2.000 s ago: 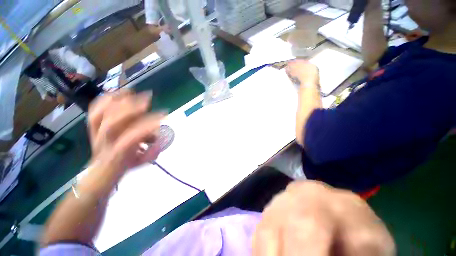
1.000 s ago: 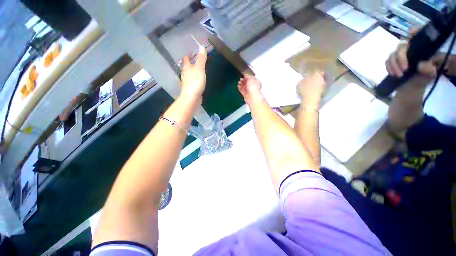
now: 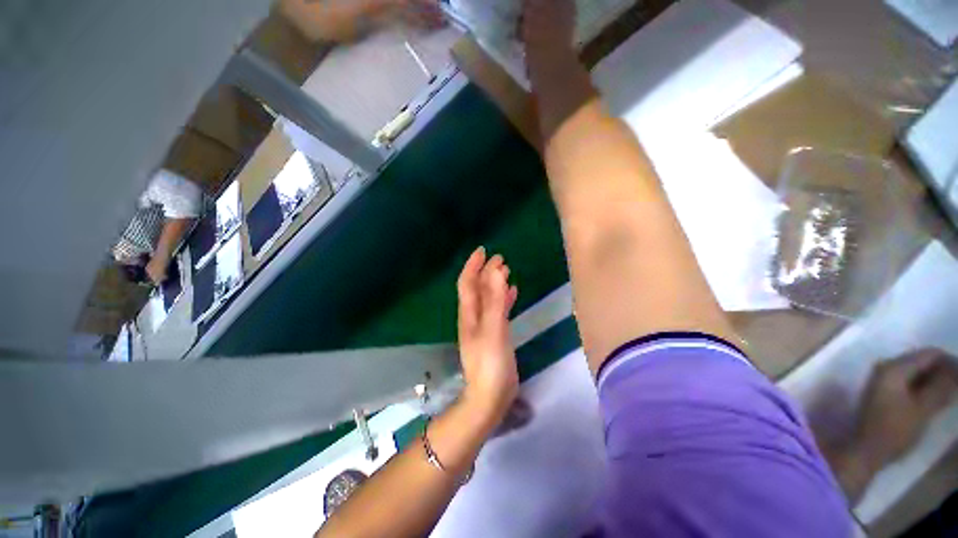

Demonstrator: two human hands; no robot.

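My left hand [image 3: 488, 326] is over the bench's green top [image 3: 420, 242], palm edge up, fingers extended, with nothing seen in it. My right arm reaches up to the top edge; my right hand is dark and cut off there, so its grip is hidden. White panels [image 3: 699, 63] lie beyond my right forearm, on the brown surface. The round screw dish [image 3: 345, 489] sits near the bottom, beside my left forearm, on a white sheet [image 3: 284, 517].
A clear plastic container or bag of shiny bits [image 3: 825, 247] lies at the right. Another person's hand [image 3: 909, 405] is at the lower right, blurred. A grey beam [image 3: 231, 420] crosses the left. Another person [image 3: 168, 221] works at the far left. A hand shows at the top.
The view has moved closer to the far side of the bench. My right arm reaches further up, to the top edge. My left hand appears lower in the picture, with no thin stick beside it.
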